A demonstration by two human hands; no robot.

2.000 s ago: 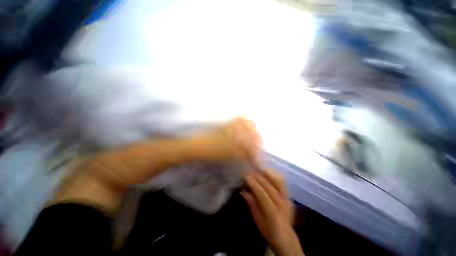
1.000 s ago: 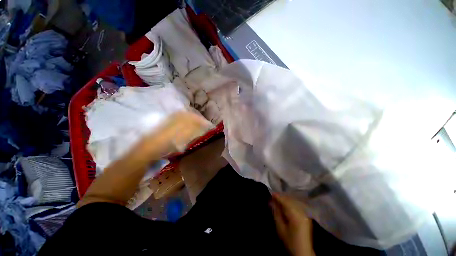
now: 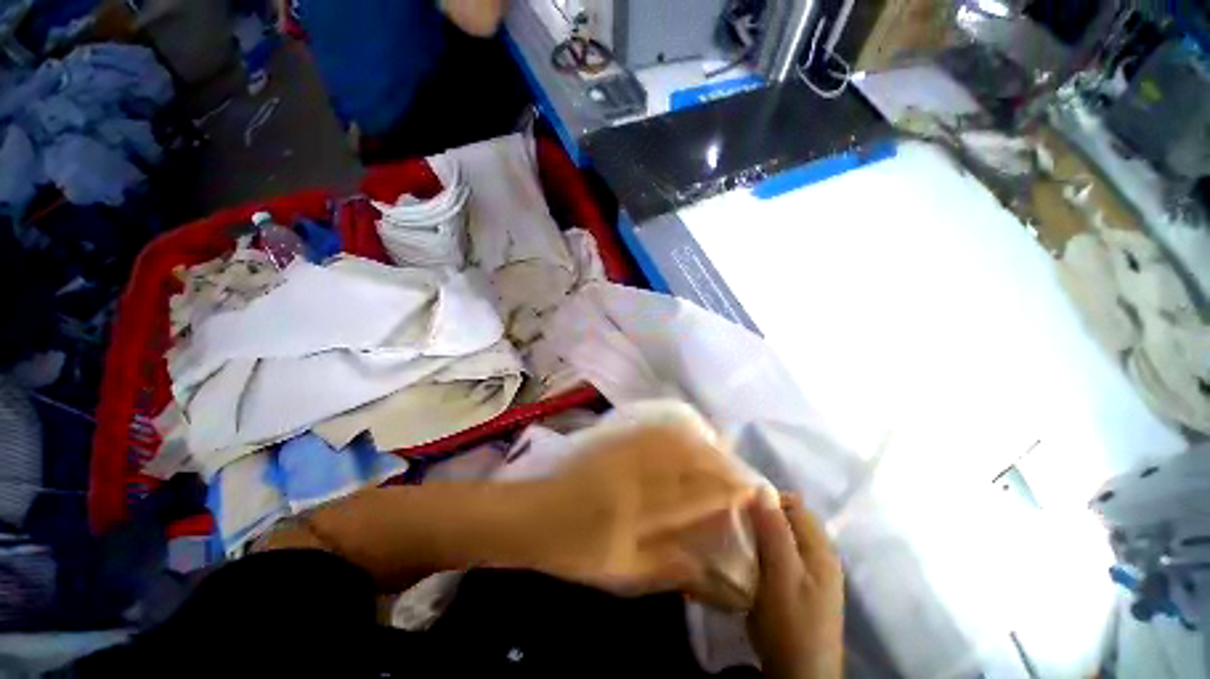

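An off-white garment panel (image 3: 674,348) runs from the red crate's right edge over the table edge onto the white machine table (image 3: 849,279). My left hand (image 3: 670,497) is closed on the cloth in front of my lap. My right hand (image 3: 799,590) touches it from the right, its fingers on the same cloth. The exact grip of the fingertips is blurred. Part of the sewing machine (image 3: 1168,544) shows at the right rim, beside strong glare.
A red crate (image 3: 117,398) at left holds white and cream cloth parts (image 3: 332,325), a light-blue piece (image 3: 299,475) and a small bottle (image 3: 276,242). Cut pieces (image 3: 1141,312) lie behind the table. A person in blue (image 3: 378,60) is at the top.
My left hand has moved from over the crate to the right and meets my right hand at the cloth. The view has shifted, showing more of the crate and table.
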